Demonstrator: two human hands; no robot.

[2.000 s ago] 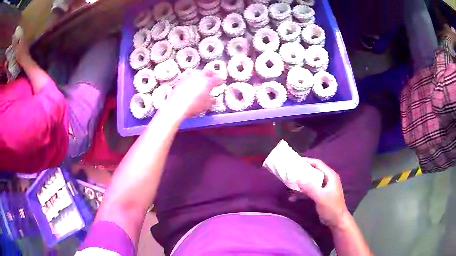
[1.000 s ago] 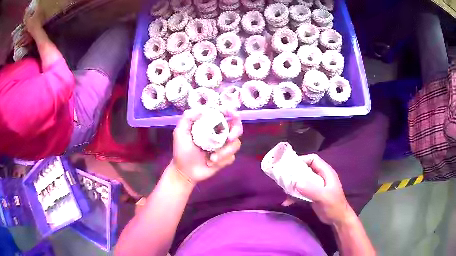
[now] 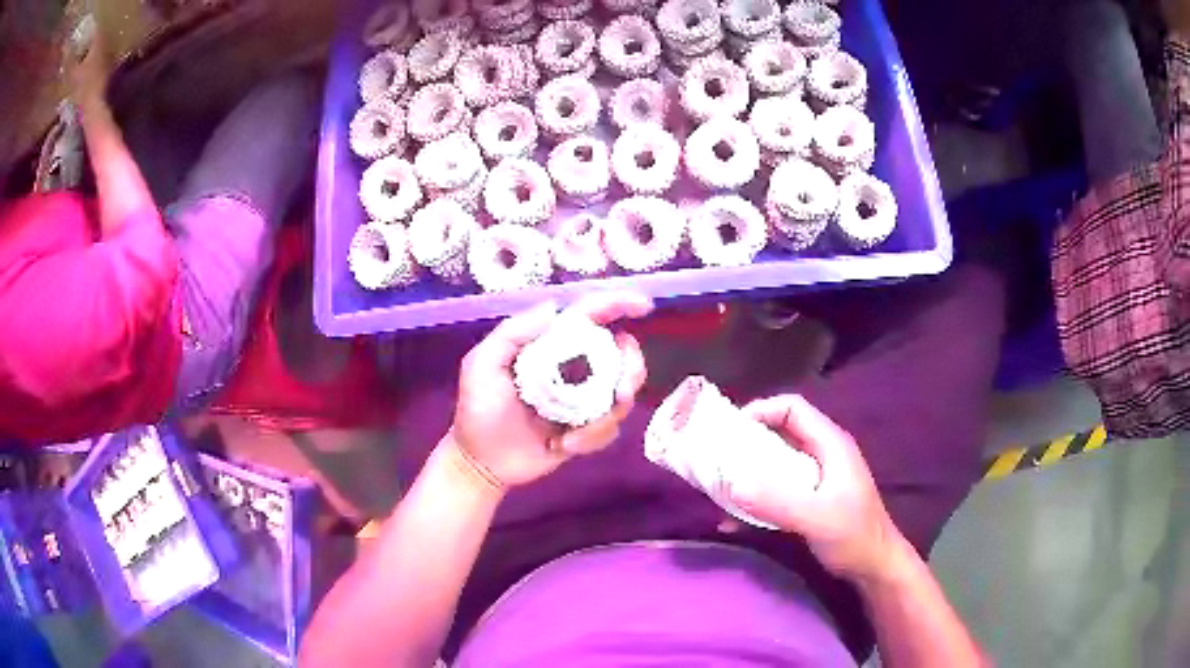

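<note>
My left hand (image 3: 522, 405) holds a pale toothed ring (image 3: 570, 369) with its dark centre hole facing up, just below the tray's near rim. My right hand (image 3: 822, 476) is closed around a pale tube (image 3: 724, 454); its open end points up and left toward the ring. The ring and tube are apart. The blue-violet tray (image 3: 626, 295) holds many similar rings in rows, some in short stacks (image 3: 799, 202). My left palm and the back of the held ring are hidden.
A person in red (image 3: 91, 313) sits at the left. A plaid sleeve (image 3: 1122, 294) shows at the right. Small blue crates (image 3: 144, 535) with pale pieces stand at lower left. Yellow-black floor tape (image 3: 1044, 453) lies at the right.
My left hand has come back from over the tray's near rows and now holds a ring above my lap. My right hand has moved slightly left with the tube.
</note>
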